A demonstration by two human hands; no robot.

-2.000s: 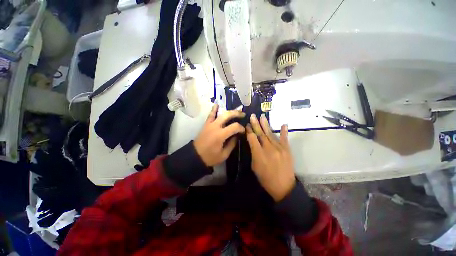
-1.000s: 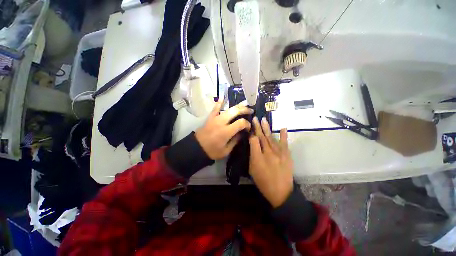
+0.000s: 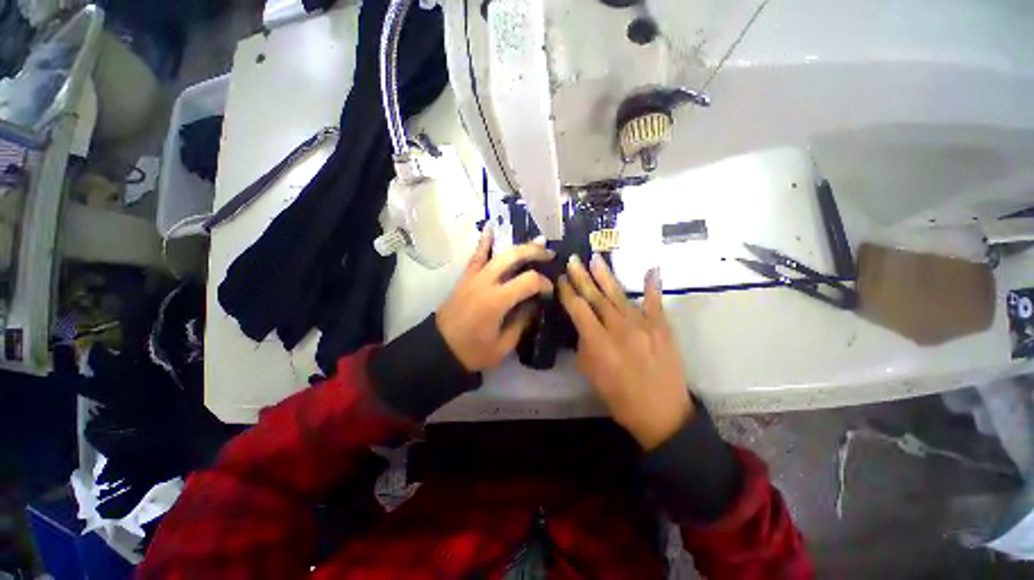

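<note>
A black fabric piece [image 3: 547,337] lies under the head of the off-white sewing machine [image 3: 748,85], its near end just short of the table's front edge. My left hand [image 3: 490,304] rests on the fabric's left side with bent fingers. My right hand [image 3: 626,357] lies flatter on its right side, fingertips close to the presser foot area, thumb apart. Both hands press the fabric down. The needle is hidden behind the machine's pale cover. A small yellow block [image 3: 606,240] sits right of the foot.
Black cut pieces [image 3: 306,249] lie piled on the left, beside the gooseneck lamp [image 3: 391,85]. Thread snips [image 3: 799,279], a black slim tool [image 3: 835,227] and a brown pad [image 3: 924,293] lie on the right. A white tub [image 3: 188,193] stands beyond the table's left edge.
The fabric's near end has moved forward toward the needle, so less of it hangs out between my hands. Both hands stay in nearly the same place. The camera view has shifted slightly.
</note>
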